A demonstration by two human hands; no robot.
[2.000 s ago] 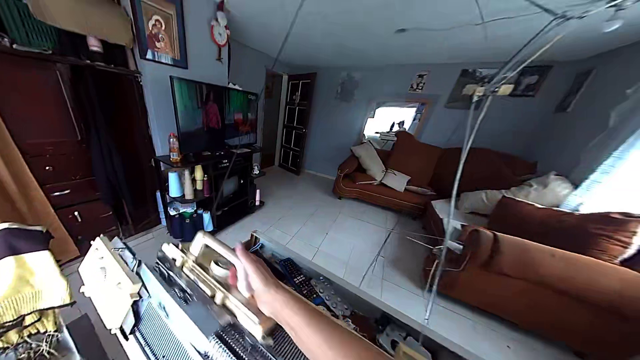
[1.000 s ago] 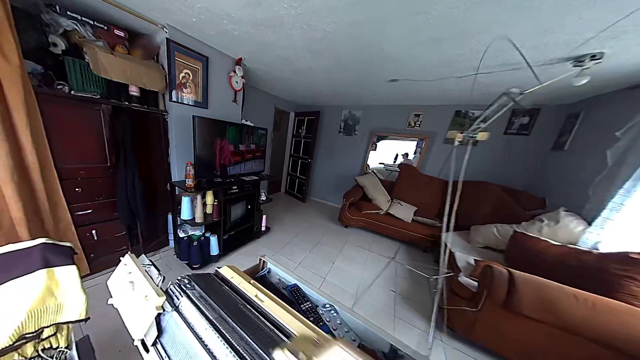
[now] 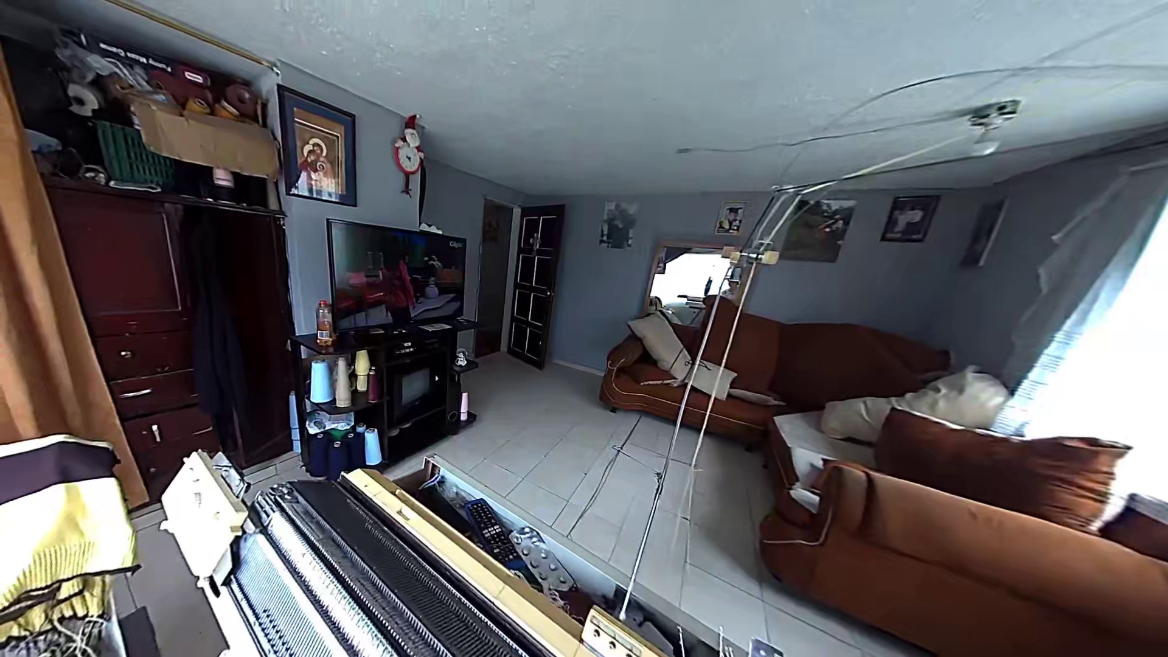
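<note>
Neither of my hands shows in the head view now. A flatbed knitting machine (image 3: 392, 566) with rows of metal needles runs from the lower middle out of the bottom edge. A cream carriage part (image 3: 203, 516) sits at its left end. At the bottom, another cream piece with small dials (image 3: 620, 634) is partly cut off by the frame. Yarn strands rise from there to a yarn tension mast (image 3: 750, 255). Behind the machine bed, an open tray (image 3: 584, 555) holds a black remote control (image 3: 491, 529) and blister packs of pills (image 3: 545, 558).
Yellow and dark knitted fabric (image 3: 64, 529) lies at the left. Beyond are a wooden wardrobe (image 3: 137, 274), a television (image 3: 397, 274) on a black stand with yarn cones (image 3: 321, 381), and an open door (image 3: 537, 285). Brown sofas (image 3: 967, 557) fill the right side.
Two seconds ago a hand was over the machine bed on the cream carriage; it is out of view now. The view has shifted, showing more of the ceiling.
</note>
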